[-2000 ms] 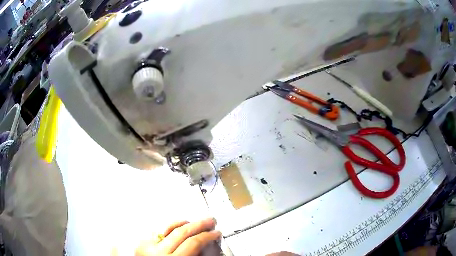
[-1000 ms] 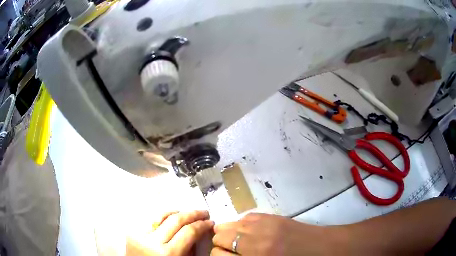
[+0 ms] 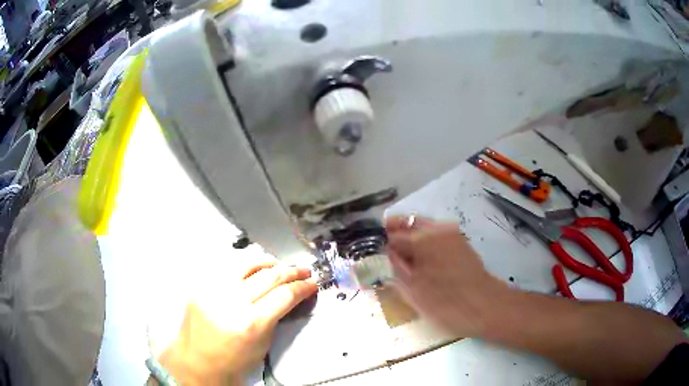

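Observation:
The white sewing machine head (image 3: 446, 98) fills the upper middle. My left hand (image 3: 227, 320) lies palm down on the brightly lit bed, its fingertips beside the presser foot and needle (image 3: 326, 273). A small dark patch shows under its fingers; glare hides whether this is cloth and whether they grip it. My right hand (image 3: 438, 271), blurred and with a ring, is right of the needle area, its fingertips partly hidden at the machine's lower end. I cannot tell if it holds anything. A tan tape piece (image 3: 397, 307) lies below it.
Red-handled scissors (image 3: 585, 252), orange snips (image 3: 514, 175) and a white-handled tool (image 3: 589, 175) lie on the bed at the right. A yellow stick (image 3: 109, 162) stands left of the head. Beige cloth (image 3: 53, 286) hangs over the left edge. Crowded bins show at the upper left.
My right hand has moved up and away from my left hand to the right of the needle area. My left hand has moved up to the presser foot. The camera view has shifted.

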